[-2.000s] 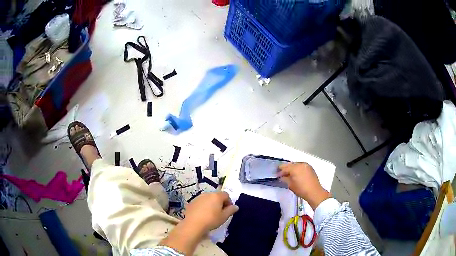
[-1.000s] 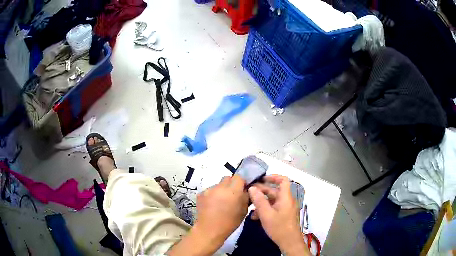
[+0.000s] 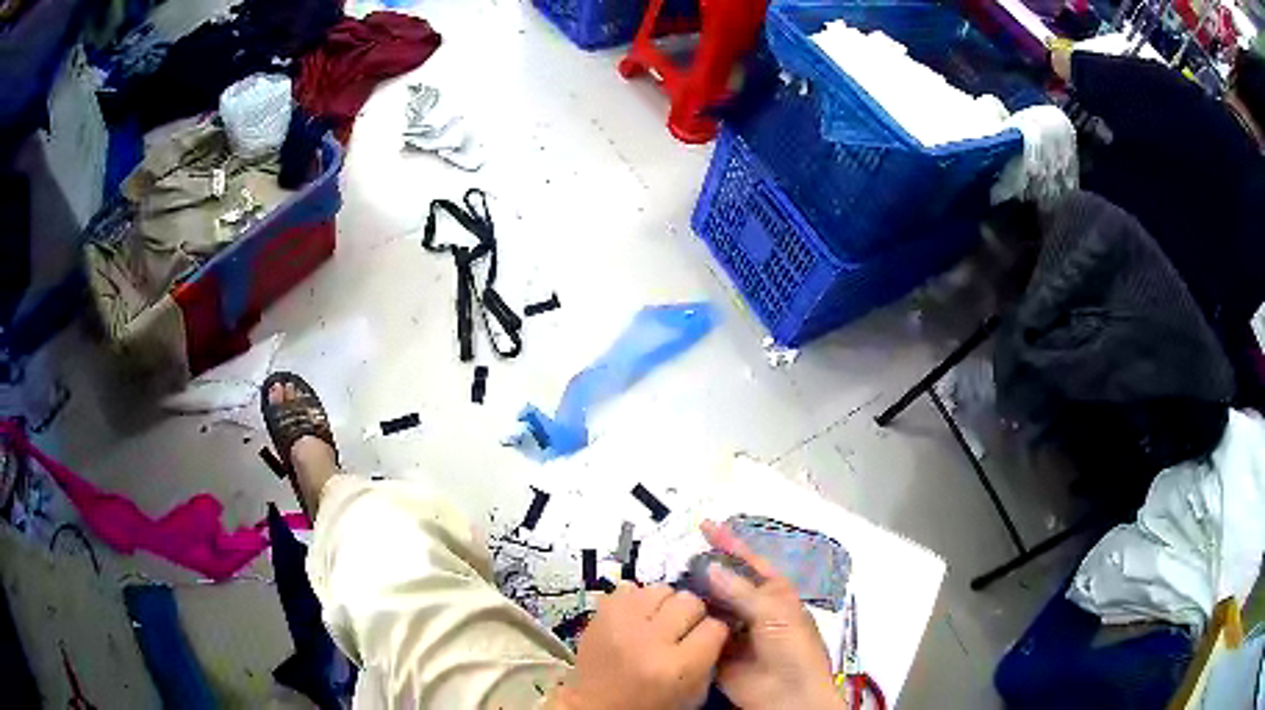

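Observation:
My left hand (image 3: pixel 645 645) and my right hand (image 3: pixel 770 624) meet above the near side of the white work board (image 3: pixel 895 562). Between their fingers they hold a small, dark, crumpled pocket flap (image 3: pixel 703 574), mostly hidden by the fingers. A stack of grey-blue unturned flaps (image 3: pixel 798 559) lies on the board just beyond my right hand. Scissors (image 3: pixel 850 663) lie at the right of the stack, blades away from me, the handles partly cut off by the lower edge. The dark navy stack is almost wholly hidden behind my hands.
Blue crates (image 3: pixel 798 229) stand beyond the board, with a red stool (image 3: pixel 687 70) behind. A black-legged stand (image 3: pixel 971 479) bears dark cloth on the right. A bin (image 3: pixel 257 284) of khaki garments is at left. Black scraps, a black strap (image 3: pixel 479 284) and blue cloth (image 3: pixel 624 375) litter the floor.
My right hand has left the grey-blue stack and joined my left hand. The flap, flat and pale a second ago, is now bunched and darker between the fingers. The view has tilted up.

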